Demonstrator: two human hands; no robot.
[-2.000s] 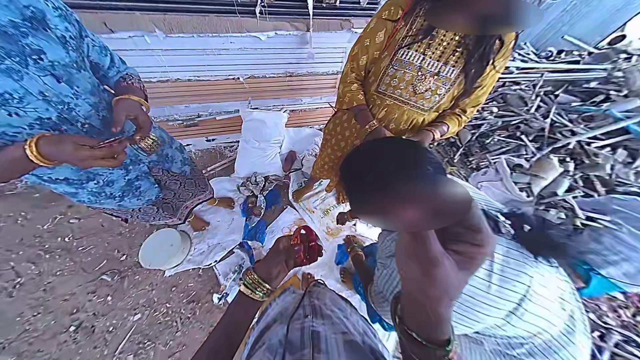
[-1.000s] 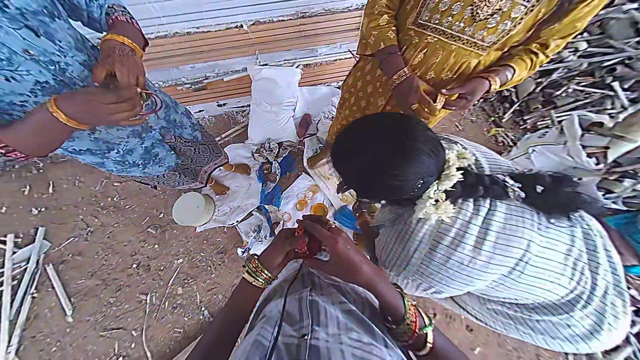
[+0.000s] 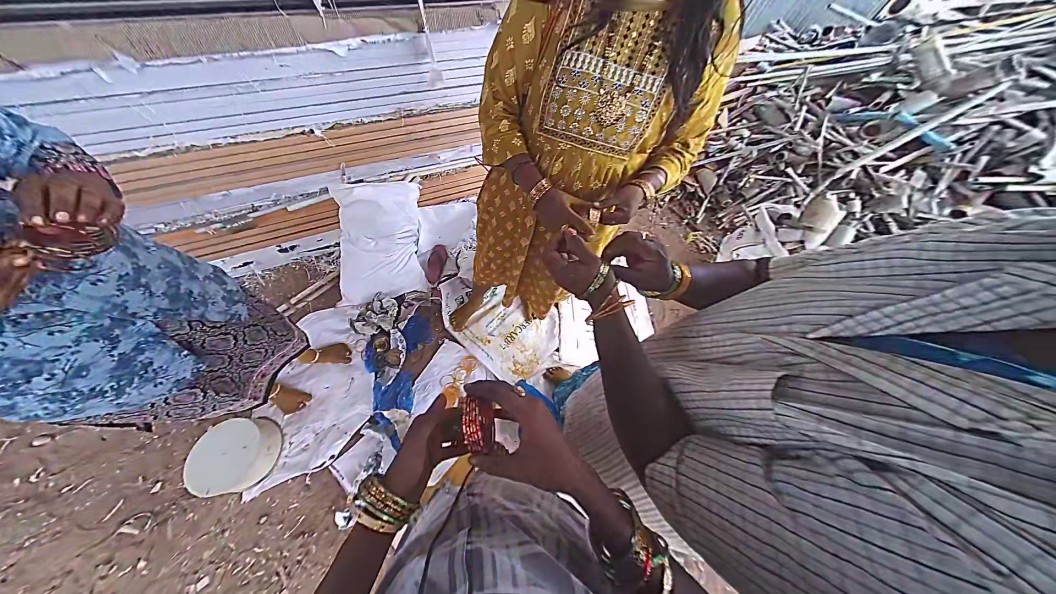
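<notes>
A stack of red bangles (image 3: pixel 477 424) is held between both of my hands, low in the middle of the head view. My left hand (image 3: pixel 425 441) grips its left side, with green and gold bangles on the wrist. From the right, my right hand (image 3: pixel 532 437) closes thumb and fingers on the same stack. Beyond them, loose gold-coloured bangles (image 3: pixel 458 379) lie on white sheeting (image 3: pixel 330 396) spread over the ground.
A person in striped cloth (image 3: pixel 825 412) is close on my right, hands raised. Another in a yellow dress (image 3: pixel 577 124) stands ahead; one in blue (image 3: pixel 124 330) is left. A round white lid (image 3: pixel 231 458), a white sack (image 3: pixel 379 239) and a scrap pile (image 3: pixel 825 140) surround the sheeting.
My right hand, raised at the right two seconds ago, has come to the red bangles beside my left. The person in striped cloth, bent low before, is now more upright with hands raised.
</notes>
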